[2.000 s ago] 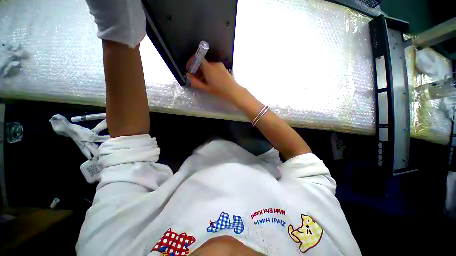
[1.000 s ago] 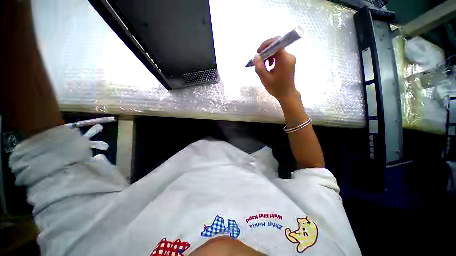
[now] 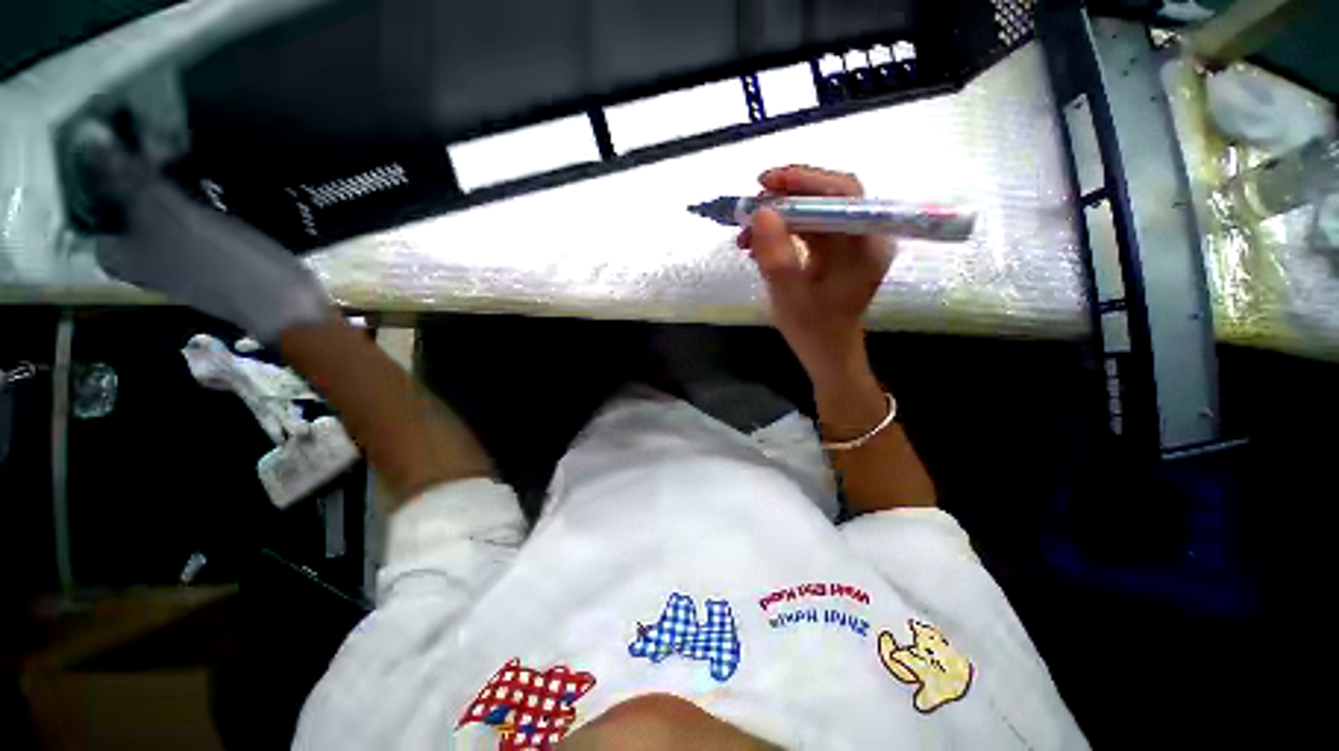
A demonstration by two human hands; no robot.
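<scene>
A black metal chassis (image 3: 485, 74) lies across the bubble wrap bench padding (image 3: 661, 264), its front face with pale rectangular cut-outs towards me. My left hand (image 3: 206, 250), in a white glove, is at the chassis's left end. It is blurred, and I cannot tell whether its fingers grip the chassis. My right hand (image 3: 830, 257) is bare with a bracelet. It holds a paint marker (image 3: 881, 217) with a white barrel, its dark tip pointing left, in front of the chassis's face and not touching it.
Another chassis (image 3: 1167, 250) lies across the bench at the right. Below the bench edge at the left are a limp white glove (image 3: 250, 379) and a small white block (image 3: 309, 462). A brown box-like shape (image 3: 125, 660) is at the lower left.
The chassis has turned from pointing towards me to lying across the bench. My left hand has come into view at its left end. The marker has tilted nearly level.
</scene>
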